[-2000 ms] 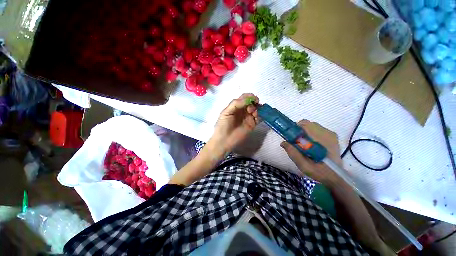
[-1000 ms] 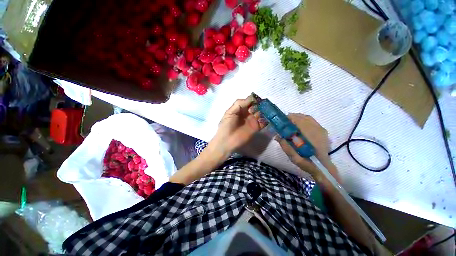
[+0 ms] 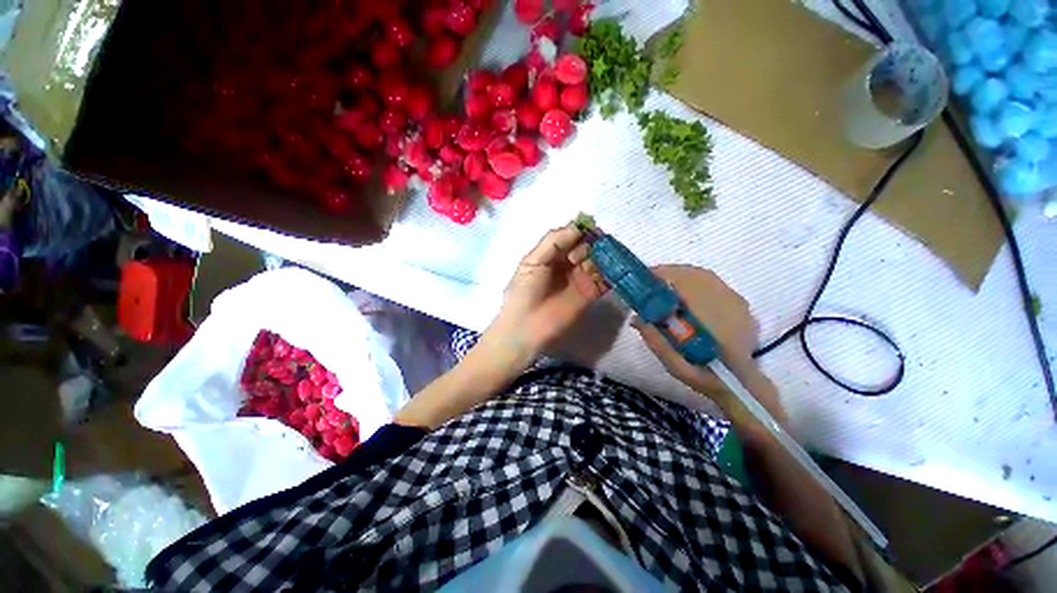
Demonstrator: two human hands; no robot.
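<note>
My right hand [image 3: 709, 319] is closed around the teal hot glue gun [image 3: 635, 285], with a long whitish glue stick [image 3: 794, 449] sticking out of its rear. The gun's nozzle end is at the fingertips of my left hand [image 3: 553, 290]. My left fingertips pinch a tiny green leaf cap [image 3: 584, 221]; whether a red fruit is held with it cannot be seen. Red artificial strawberries [image 3: 505, 162] lie heaped at the carton's opening. A pile of green leaf caps [image 3: 678, 153] lies beside them on the white cloth.
A dark carton [image 3: 232, 217] of red fruits stands at the upper left. A white bag [image 3: 197, 408] with red fruits is below the table edge. A translucent cup [image 3: 895, 97] is on cardboard [image 3: 765, 70]. A black cord [image 3: 852, 232] loops at right, near blue balls [image 3: 1003, 87].
The glue gun and my right hand have shifted left and the gun is held more steeply. Its nozzle end is now closer in against my left fingers. The heap looks the same.
</note>
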